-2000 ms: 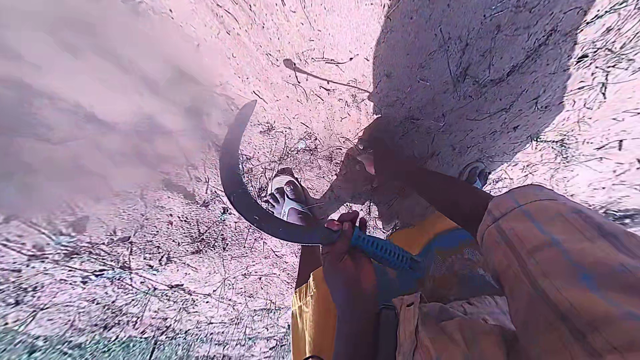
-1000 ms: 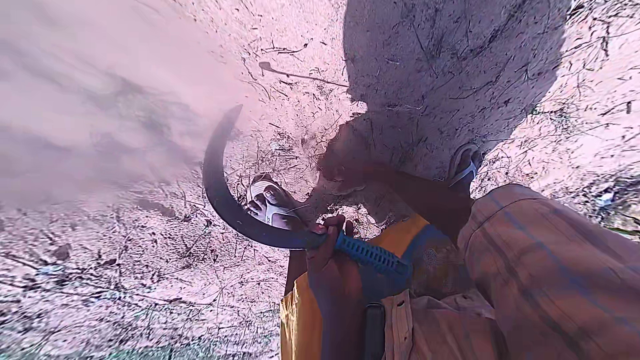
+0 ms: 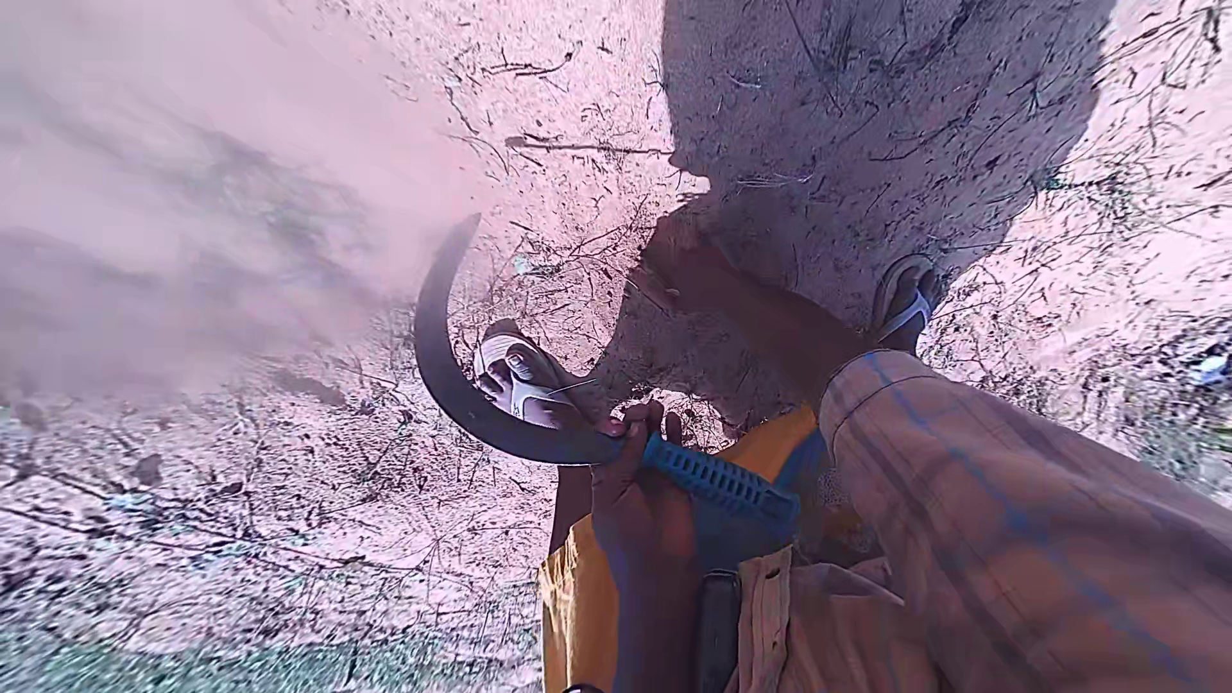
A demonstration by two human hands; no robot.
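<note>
A sickle with a curved dark metal blade and a ribbed blue handle lies across the lower middle of the view. My left hand grips it where the blade meets the handle, with the blade curving up to the left. Above and slightly to the right, my right hand reaches over the ground in shade. Its fingers are too dark to show their pose or whether they hold anything. The sickle's handle end is near the yellow and blue cloth at my legs.
Dry ground is strewn with twigs and plant bits. One sandaled foot is just behind the blade; the other is at the right. A thin stick lies above. A large shadow covers the upper right, and haze blurs the upper left.
</note>
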